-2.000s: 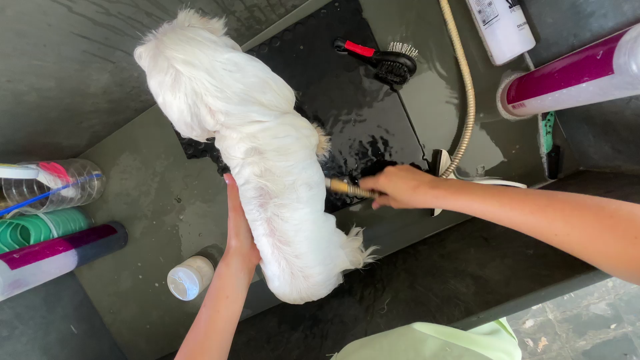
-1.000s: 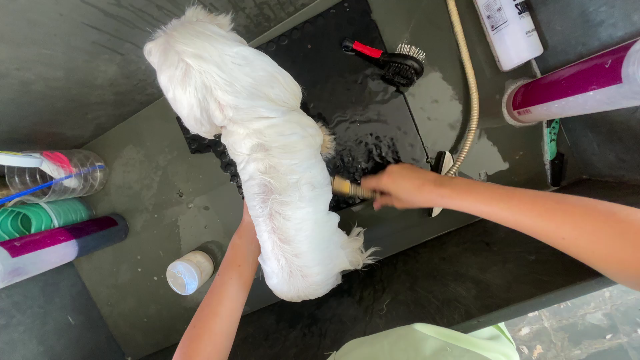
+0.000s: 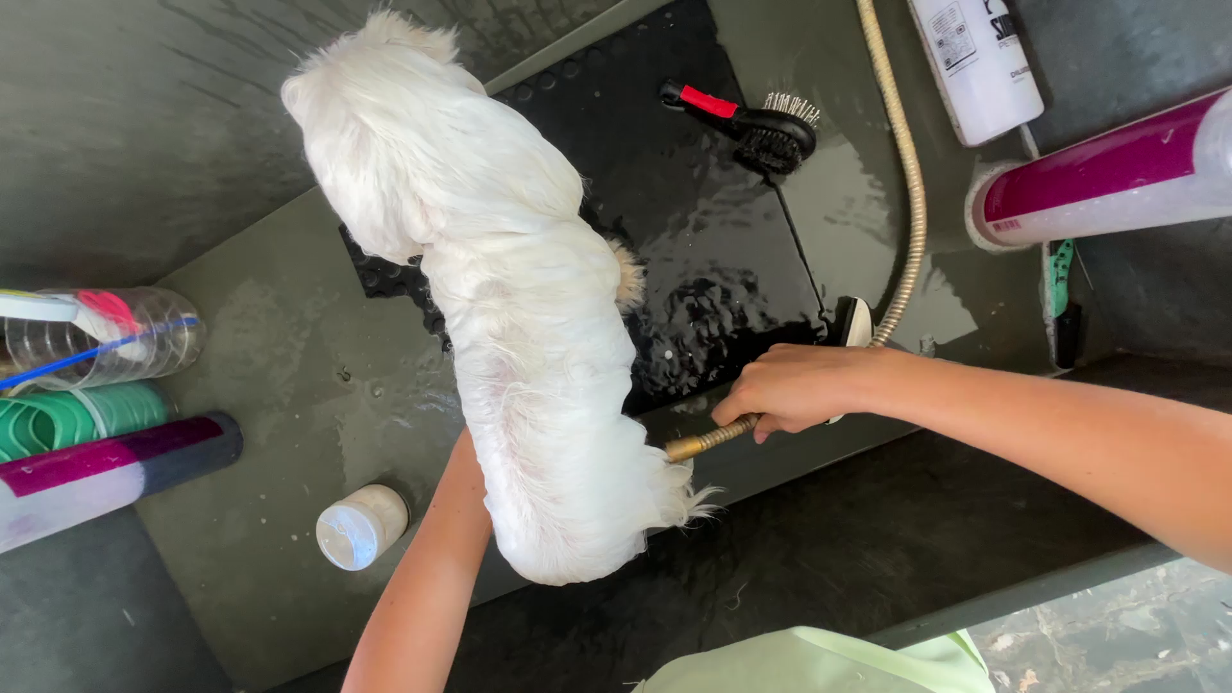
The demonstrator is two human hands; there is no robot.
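Observation:
A wet white-haired dog (image 3: 539, 318) stands in a grey wash tub, partly over a black rubber mat (image 3: 683, 221). In my right hand (image 3: 794, 390) is the end of a ribbed metal hose (image 3: 910, 173), its brass-coloured tip close to the dog's rear by the tail. My left forearm (image 3: 433, 568) reaches to the dog's other side; the hand is hidden behind or under its body. A double-sided pet brush (image 3: 770, 135) with a red and black handle lies at the mat's far edge.
A white bottle (image 3: 982, 67), a purple-labelled bottle (image 3: 1107, 173) and a green-handled tool (image 3: 1061, 289) are at the right. At the left are a clear plastic container (image 3: 164, 337), a green coiled item (image 3: 87, 419) and another purple-labelled bottle (image 3: 115, 472). A lidded jar (image 3: 361, 527) stands near my left forearm.
My right hand has moved the hose tip down along the dog's side to near the tail. My left hand, partly visible on the dog's side two seconds ago, has slipped out of sight.

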